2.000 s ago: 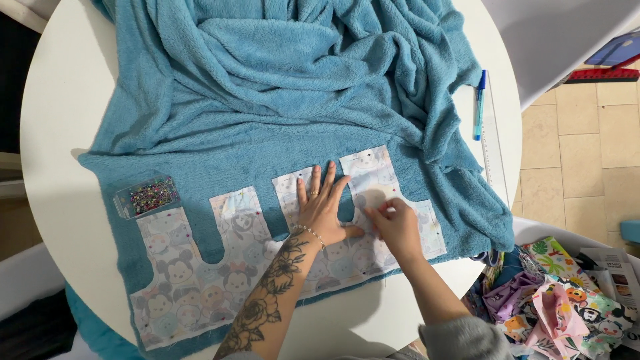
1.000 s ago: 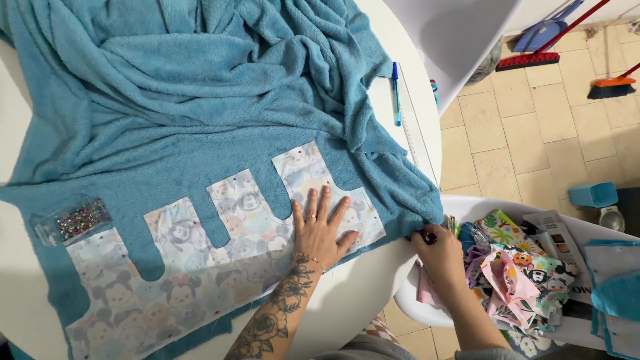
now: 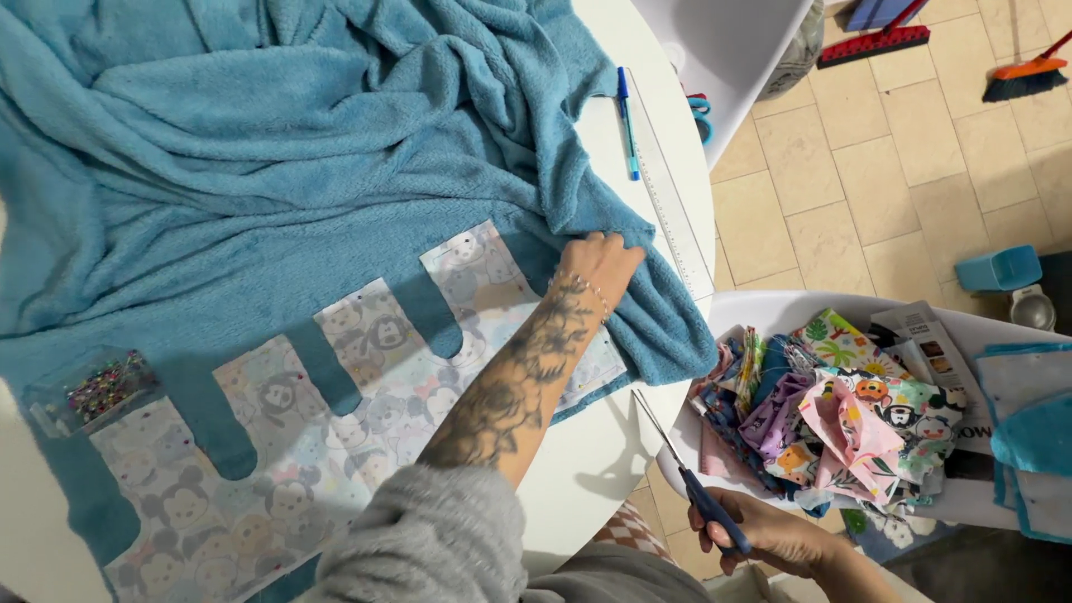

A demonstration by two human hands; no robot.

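Observation:
My left hand (image 3: pixel 601 261), its forearm tattooed, grips a fold of the teal fleece (image 3: pixel 335 201) near the table's right side. Under that forearm lies the printed cartoon fabric (image 3: pixel 368 435), cut with several tabs and pinned flat on the fleece. Below and to the right, my right hand (image 3: pixel 737 529) is closed around the dark blue handles of scissors (image 3: pixel 688 484). Their blades point up and left, just below the fleece's lower right corner, apart from the cloth. A clear box of colourful pins (image 3: pixel 105 389) sits on the fleece at the left.
A blue pen (image 3: pixel 628 126) and a clear ruler (image 3: pixel 666 184) lie on the white table (image 3: pixel 615 452) at the right. Beside it, a white chair (image 3: pixel 930 502) holds fabric scraps (image 3: pixel 846 419). Another chair (image 3: pixel 720 42) has teal-handled scissors (image 3: pixel 701 117). Brooms (image 3: pixel 875 43) are farther off.
My left hand has moved from the printed fabric up and right onto the fleece. My right hand, earlier at the fleece's right corner, is now lower and holds scissors. The view has shifted right.

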